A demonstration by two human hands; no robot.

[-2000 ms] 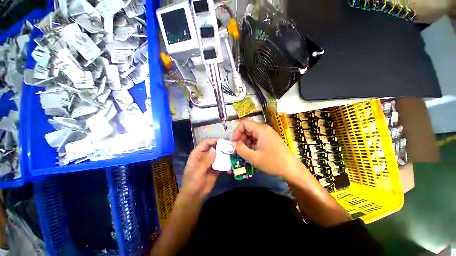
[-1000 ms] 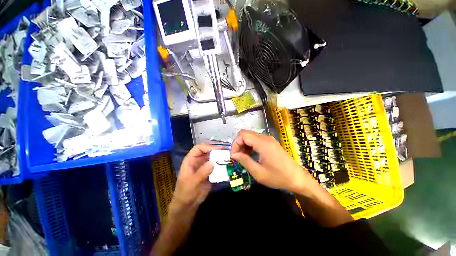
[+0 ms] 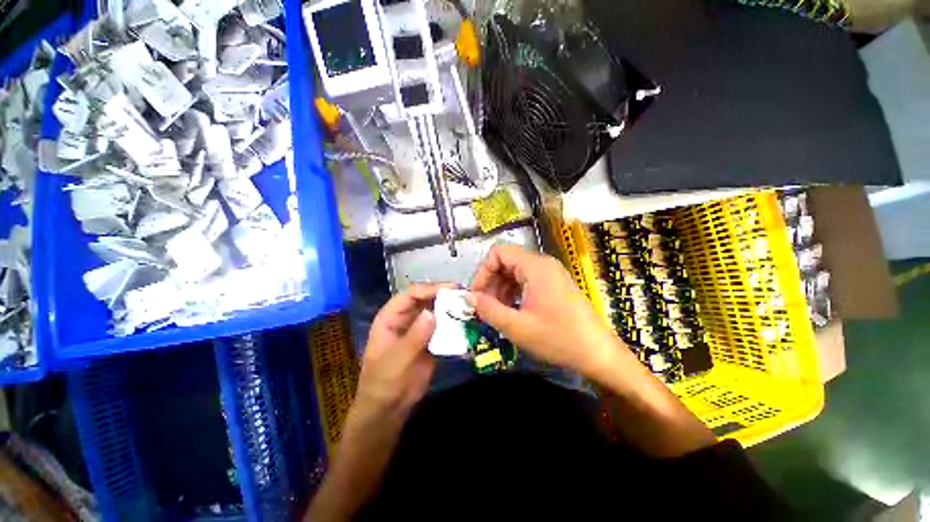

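My left hand (image 3: 400,342) holds a white housing (image 3: 448,331) by its left side, below the soldering iron (image 3: 446,219). A green circuit board (image 3: 493,354) with a yellow part hangs at the housing's right side, below my right fingers. My right hand (image 3: 530,303) has its thumb and fingertips pinched at the housing's upper right edge, where thin dark lead wires show. What the right fingertips pinch is too small to tell for certain. The iron's tip is above the housing and apart from it.
A blue tray (image 3: 324,235) heaped with white housings stands left, above a blue crate (image 3: 153,438). A yellow basket (image 3: 806,377) with rows of boards stands right. A metal tray (image 3: 408,267), sponge (image 3: 496,210), soldering machine (image 3: 413,61), fan (image 3: 546,122) and black mat (image 3: 744,112) lie ahead.
A second ago the housing lay flatter and lower with the board close beside it. Both hands have since moved slightly up, and the housing is tilted. The right hand's fingers are raised more.
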